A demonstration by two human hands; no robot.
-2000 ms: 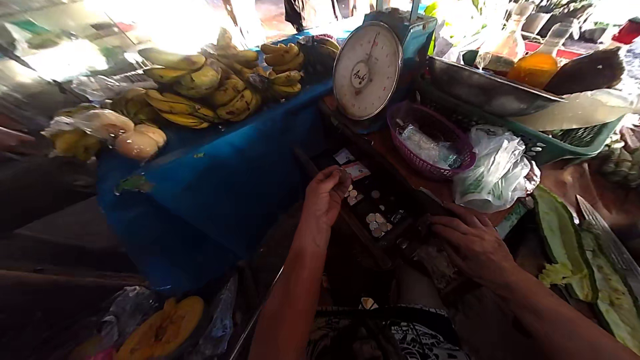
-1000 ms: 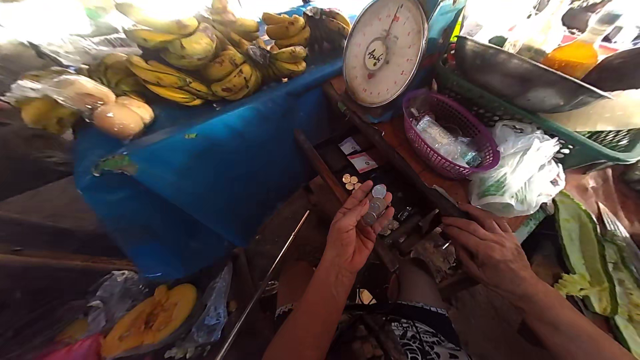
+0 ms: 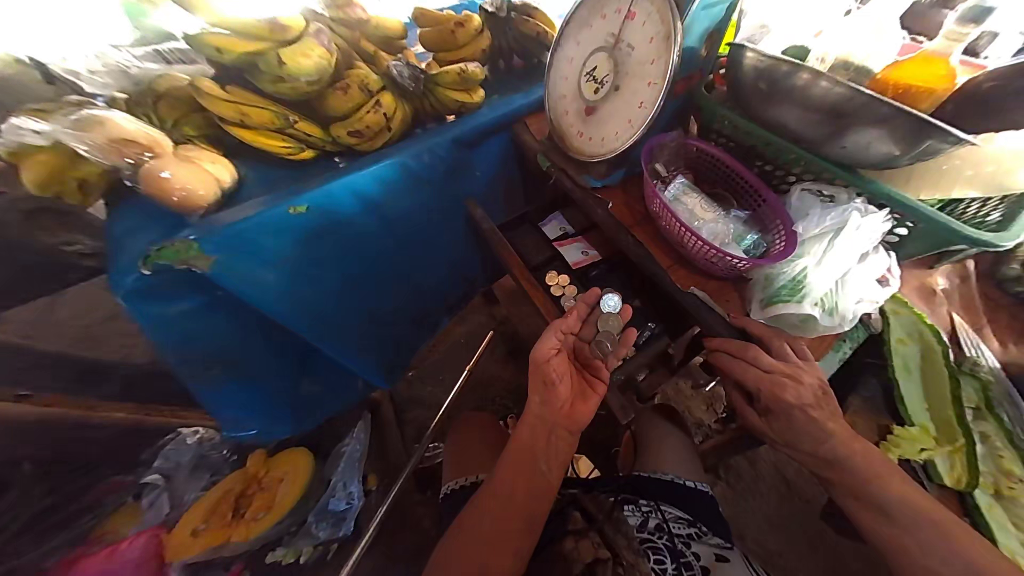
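My left hand (image 3: 578, 360) is palm up above the front of a pulled-out wooden drawer (image 3: 512, 260), with several silver-coloured coins (image 3: 609, 322) lying on its palm and fingers. Farther back in the drawer are gold-coloured coins (image 3: 560, 282), a pinkish-red banknote (image 3: 578, 251) and a purplish one (image 3: 555, 225). My right hand (image 3: 772, 384) rests at the table's edge, to the right of the drawer, fingers bent and touching the wood; nothing is seen held in it. The drawer's near part is partly hidden by my left hand.
A dial scale (image 3: 614, 80), a purple basket (image 3: 716, 204) and white plastic bags (image 3: 828, 264) stand behind the drawer. Bananas (image 3: 280, 120) lie on the blue-covered table (image 3: 336, 264) at left. A thin rod (image 3: 424, 448) leans below; cut squash (image 3: 244, 504) is at lower left, green cut gourds (image 3: 928, 392) at right.
Two seconds ago my left hand was over the drawer's coins with its fingers down; it has since turned palm up and moved nearer to me, showing coins. My right hand has stayed at the table's edge.
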